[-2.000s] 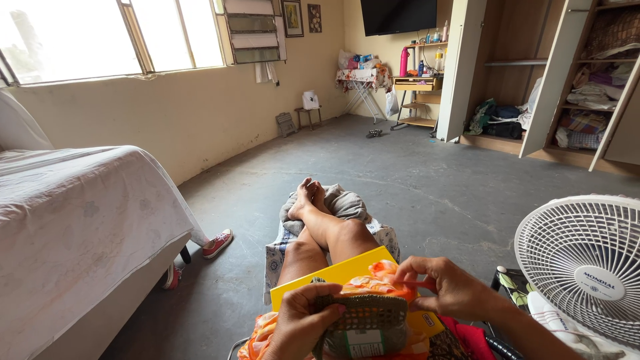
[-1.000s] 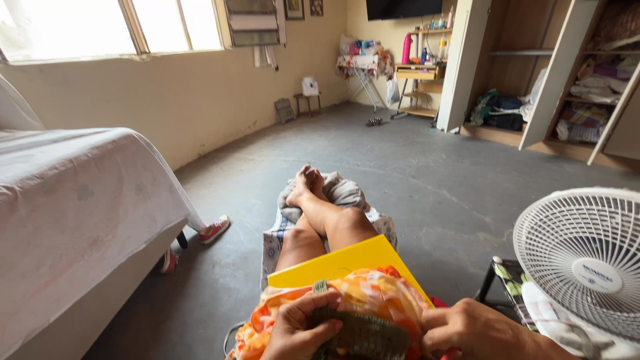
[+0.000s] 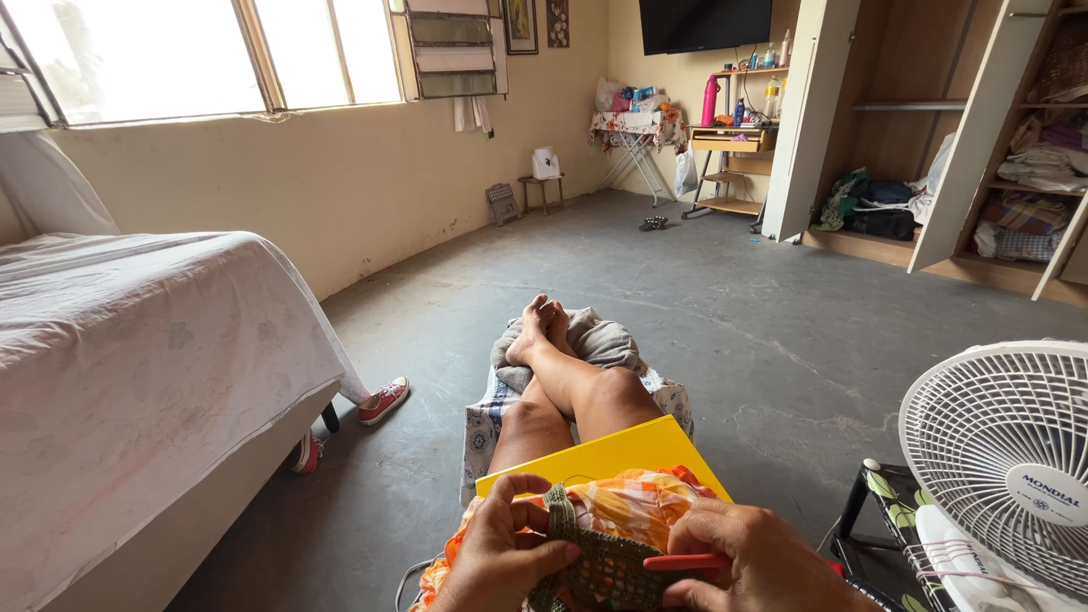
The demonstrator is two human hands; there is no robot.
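Note:
Between my hands lies an olive green crocheted piece [image 3: 616, 561] with an open mesh. My left hand [image 3: 510, 544] pinches its upper left edge between thumb and fingers. My right hand [image 3: 739, 552] grips a red-orange handled tool [image 3: 687, 562], which looks like a crochet hook, its tip hidden at the work. Orange, yellow and white checked fabric [image 3: 637, 506] is bunched behind the crochet. Under it a flat yellow board or folder [image 3: 612, 450] rests across my thighs.
A white Mondial fan [image 3: 1003, 450] stands at the right beside a black-framed stand with leaf-patterned fabric [image 3: 901, 501]. My crossed legs rest on a cloth-covered support [image 3: 480, 433]. A bed with a white sheet [image 3: 153, 340] is at the left, red sneakers [image 3: 384, 401] by it.
The red-orange tool now shows in my right hand. My right hand has moved from the right side in over the crochet's right part. My left hand still holds the crochet.

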